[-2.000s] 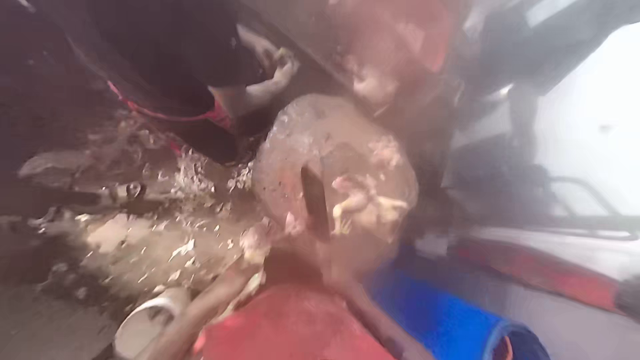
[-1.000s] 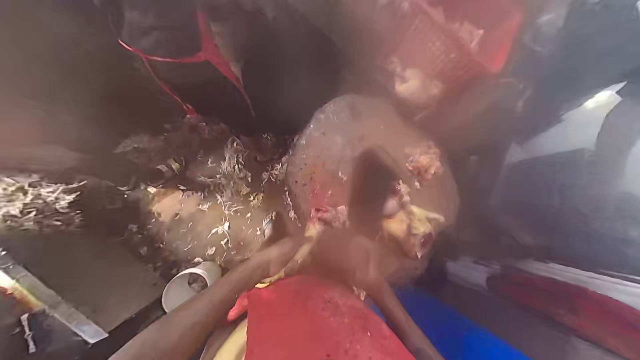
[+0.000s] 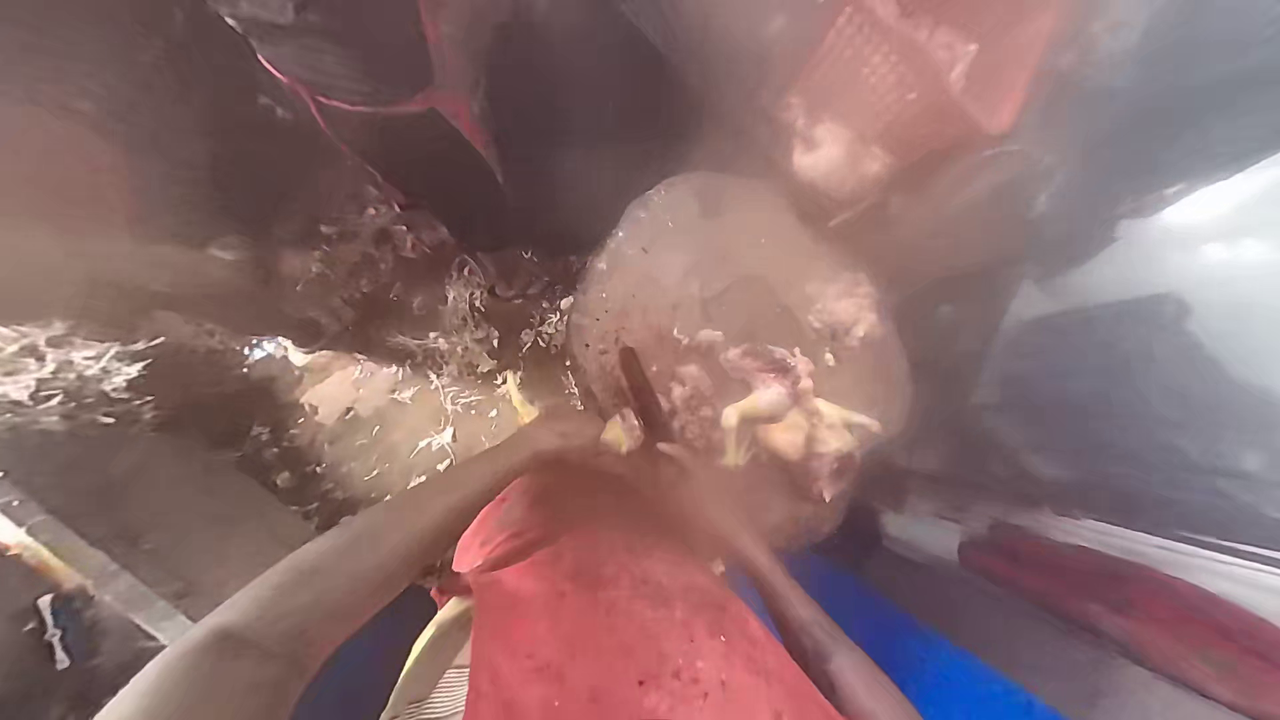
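Note:
A round chopping block (image 3: pixel 700 250) stands in front of me, and poultry pieces (image 3: pixel 795 425) with yellow skin lie on its right part. Further pale red meat (image 3: pixel 845 310) rests near its right edge. My right hand (image 3: pixel 690 480) is at the block's near edge, closed around the near end of a dark knife (image 3: pixel 645 395) whose blade points away from me. My left hand (image 3: pixel 575 435) is just left of it, by a small yellowish piece (image 3: pixel 622 432); blur hides whether the fingers hold that piece.
A red plastic basket (image 3: pixel 890 80) with pale meat is beyond the block. Scattered feathers and scraps (image 3: pixel 440 400) cover the area at left. A person in dark clothing (image 3: pixel 590 110) is across from me. A blue container (image 3: pixel 900 640) stands at my lower right.
The dark blade, raised and blurred over the block one second ago, now shows narrow and nearer my hands. The person's hands across the block, seen two seconds ago, are out of sight.

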